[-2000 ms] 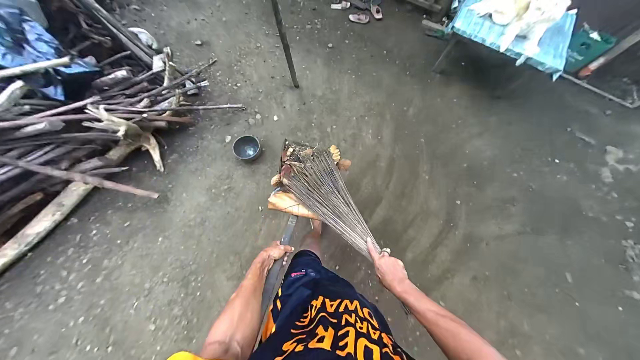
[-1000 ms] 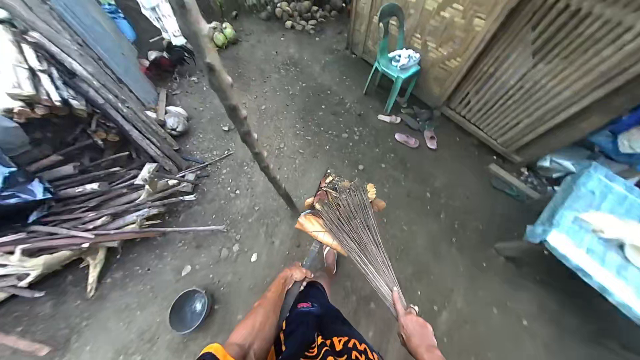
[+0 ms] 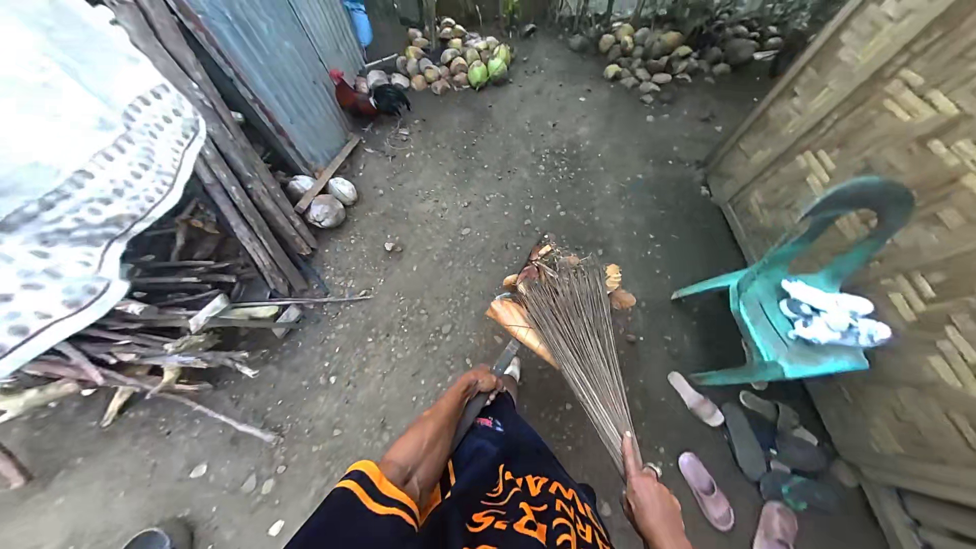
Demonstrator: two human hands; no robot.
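Note:
In my right hand [image 3: 652,499], at the lower right of centre, is the bound end of a stick broom [image 3: 587,335]. Its thin bristles fan out forward over a heap of dry leaves and debris [image 3: 537,263]. A curved tan piece [image 3: 522,328], perhaps a dry leaf sheath, lies left of the bristles. My left hand [image 3: 480,381] grips a long flat handle [image 3: 503,358] that runs back along my forearm. The far end of this handle meets the heap's near side; what it carries is mostly hidden by the debris.
At right, a green plastic chair [image 3: 770,328] holds a white cloth, with sandals [image 3: 705,488] beside it along a woven wall [image 3: 900,305]. Firewood [image 3: 152,358] is stacked at left. A rooster [image 3: 366,99] and coconut husks [image 3: 457,61] are ahead. A dark bowl [image 3: 149,538] sits at lower left.
The view has swung and moved forward through the yard. The broom and heap have stayed together in front of me, and both hands have kept their grip. The upright pole seen earlier is out of view.

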